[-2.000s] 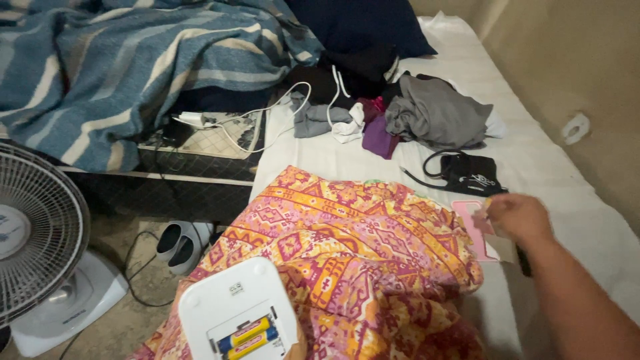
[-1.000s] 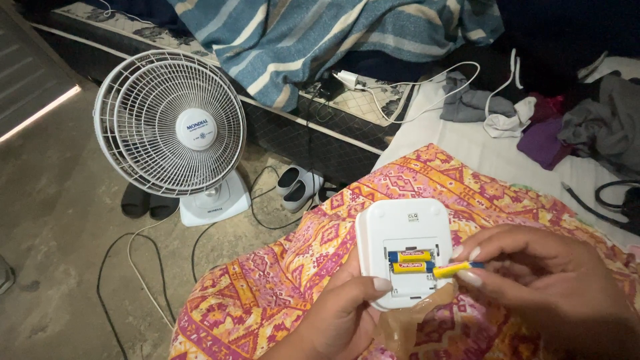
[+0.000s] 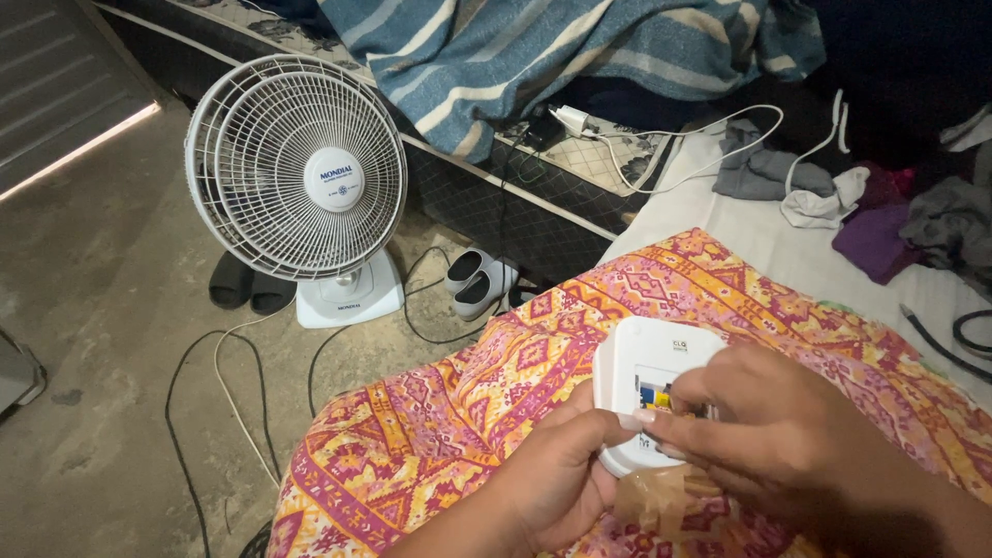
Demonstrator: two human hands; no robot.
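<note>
My left hand (image 3: 570, 465) grips the lower left edge of a white plastic device (image 3: 647, 349), its thumb on the rim of the battery compartment. The compartment faces up, and a yellow and blue battery (image 3: 656, 398) shows in it. My right hand (image 3: 744, 411) lies over the compartment with its fingers bent at the batteries; whether it still holds the loose battery is hidden. Brown translucent tape (image 3: 659, 500) hangs at the device's lower edge. Under both hands lies a patterned orange and pink cloth (image 3: 480, 411).
A white table fan (image 3: 298, 170) stands on the floor at the left, with dark slippers (image 3: 232, 283), grey shoes (image 3: 482, 285) and loose cables (image 3: 190, 465) near it. A charger (image 3: 572, 120) lies by the blue striped blanket (image 3: 496, 54). Clothes (image 3: 876, 232) lie on the bed at the right.
My right hand, at the pink object on the bed two seconds ago, came to the device with a battery one second ago. Now it covers more of the compartment. The view has swung left.
</note>
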